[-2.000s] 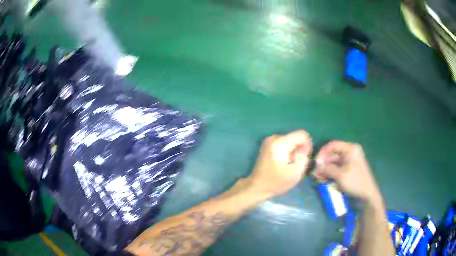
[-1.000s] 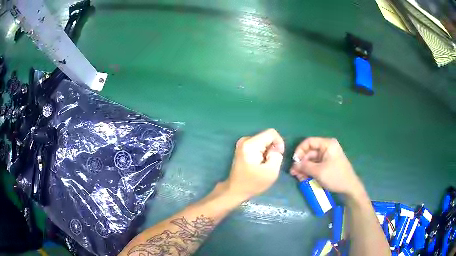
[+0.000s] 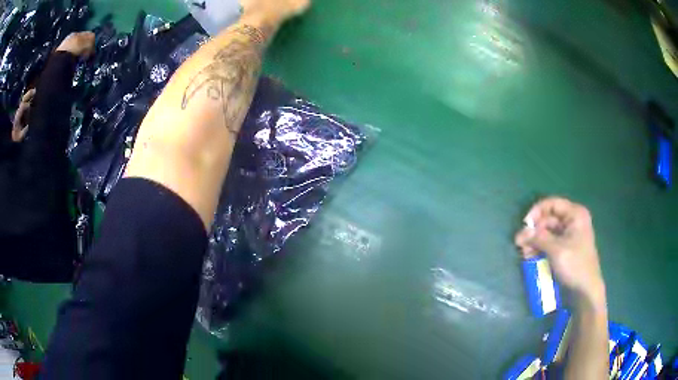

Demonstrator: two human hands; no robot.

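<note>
My right hand (image 3: 559,236) is at the right, its fingertips closed on a tiny white piece at the lead end of a blue battery pack (image 3: 541,286). The pack hangs just below the fingers, a pale strip on its face. My left hand (image 3: 281,7) is at the top edge, partly cut off and blurred, beyond the plastic bag. Its fingertips are not clear, so I cannot tell whether it holds anything. The clear plastic bag (image 3: 297,159) over dark contents lies under and beside my left forearm.
Loose blue battery packs (image 3: 628,352) lie at the lower right. A black housing with a blue pack (image 3: 660,148) lies at the right edge. Black units (image 3: 111,82) are piled at upper left. Another person's hand (image 3: 78,44) and dark sleeve are at the left.
My left hand has moved away from my right hand, up and left to the top edge. The view has shifted left. My right hand still holds the pack's lead end.
</note>
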